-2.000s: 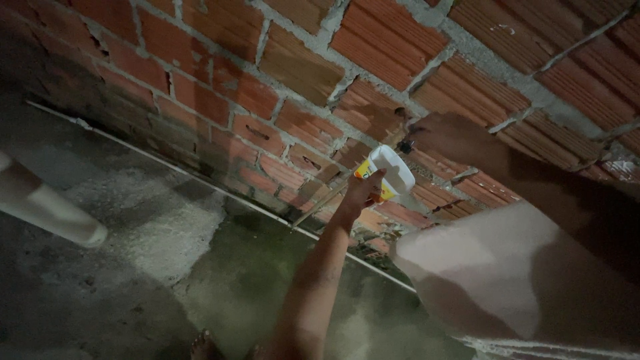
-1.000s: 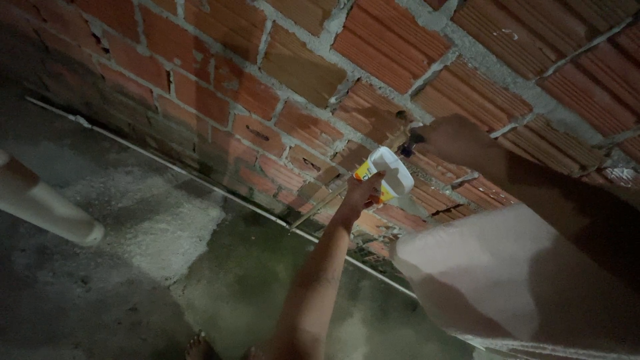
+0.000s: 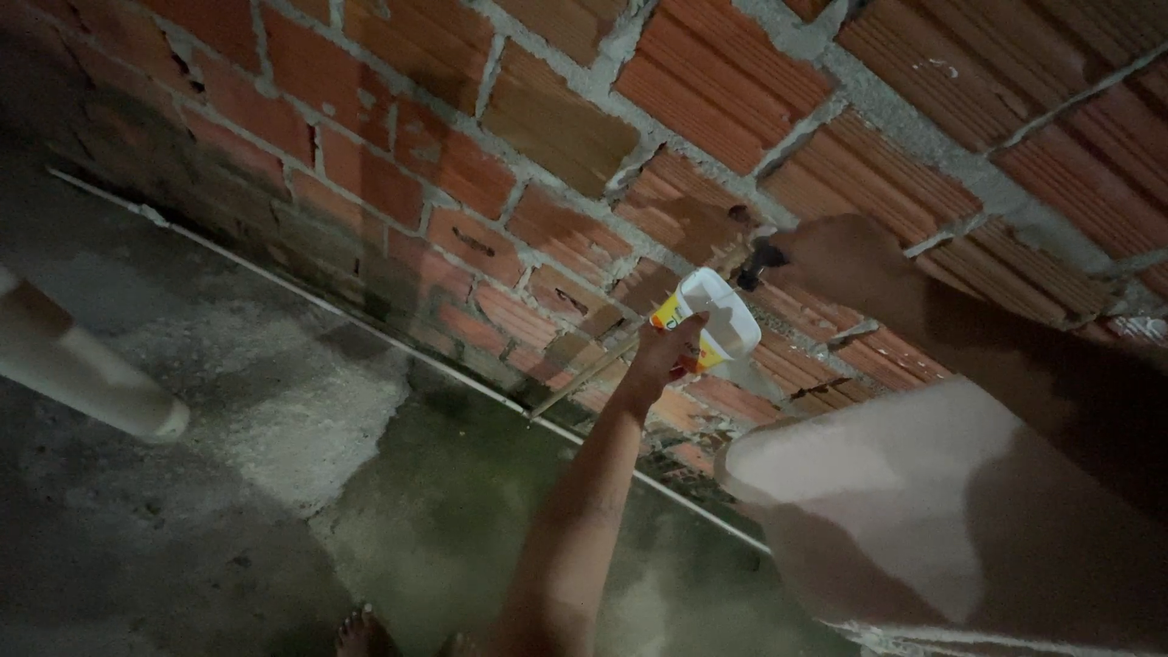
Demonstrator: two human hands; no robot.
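Observation:
My left hand (image 3: 671, 347) grips a white plastic tub (image 3: 737, 330) with a yellow and red printed side, its open top turned up toward me. Just above the tub, close to the brick wall, my right hand (image 3: 812, 251) has its fingers on a small dark tap (image 3: 759, 265). The tap's outlet is over or beside the tub's rim; which one is hard to tell. Shadow hides most of the right fingers. Whether water runs into the tub cannot be made out.
The wall of ribbed hollow bricks (image 3: 730, 82) rises behind both hands. A pale basin (image 3: 849, 456) stands at lower right. A thin white pipe (image 3: 347, 315) runs along the wall's foot. A pale rounded object (image 3: 100, 383) juts in at left over the concrete floor (image 3: 274, 411).

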